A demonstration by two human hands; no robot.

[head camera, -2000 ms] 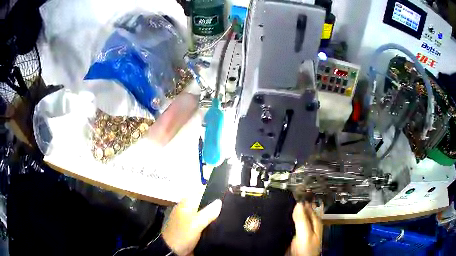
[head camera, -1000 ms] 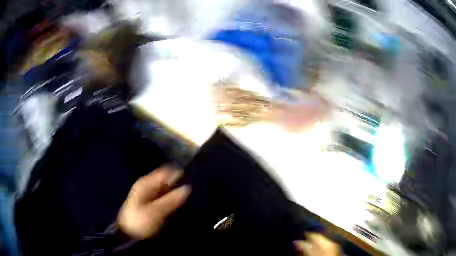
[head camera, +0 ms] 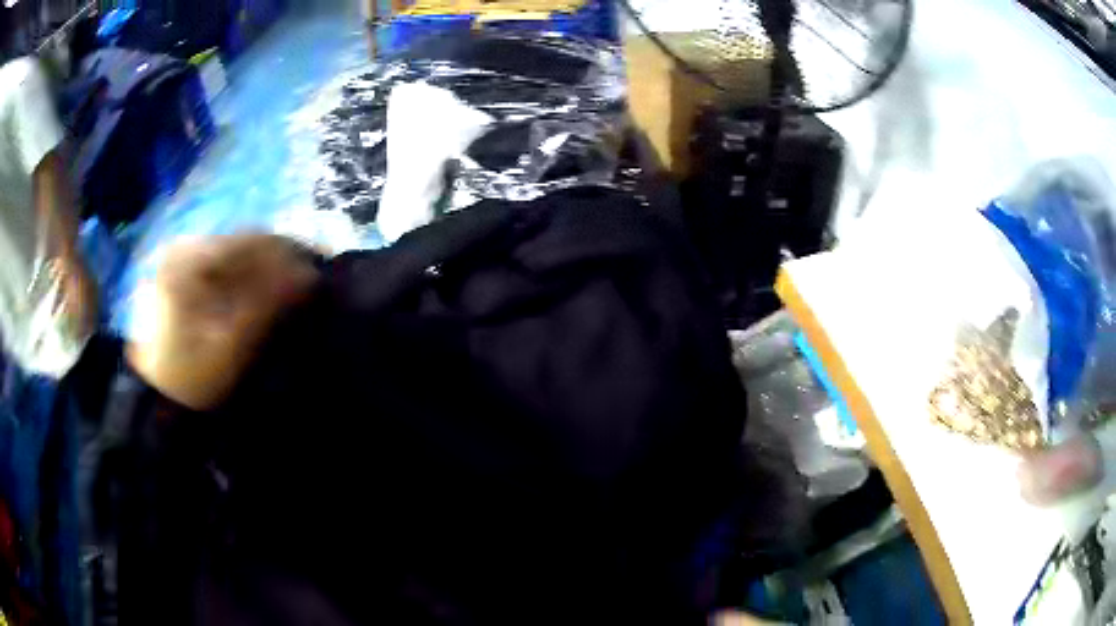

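My left hand [head camera: 220, 312] is blurred at the left, closed on the upper left edge of a black garment [head camera: 551, 404]. The garment spreads in a dark heap across the middle of the view. Only a small bit of skin, seemingly my right hand [head camera: 738, 619], shows at the bottom edge; its fingers and what they touch are cut off.
The white table's wooden edge [head camera: 900, 477] runs down the right, with loose gold buttons [head camera: 989, 389] and blue plastic [head camera: 1059, 281] on it. Plastic-covered dark items [head camera: 526, 122] lie ahead beside a cardboard box [head camera: 671, 104] and fan guard. Another person's arm [head camera: 64, 245] is at far left.
The view has swung left, away from the sewing machine. My left hand has moved left with the garment, off the machine head. The right hand has nearly left the picture.
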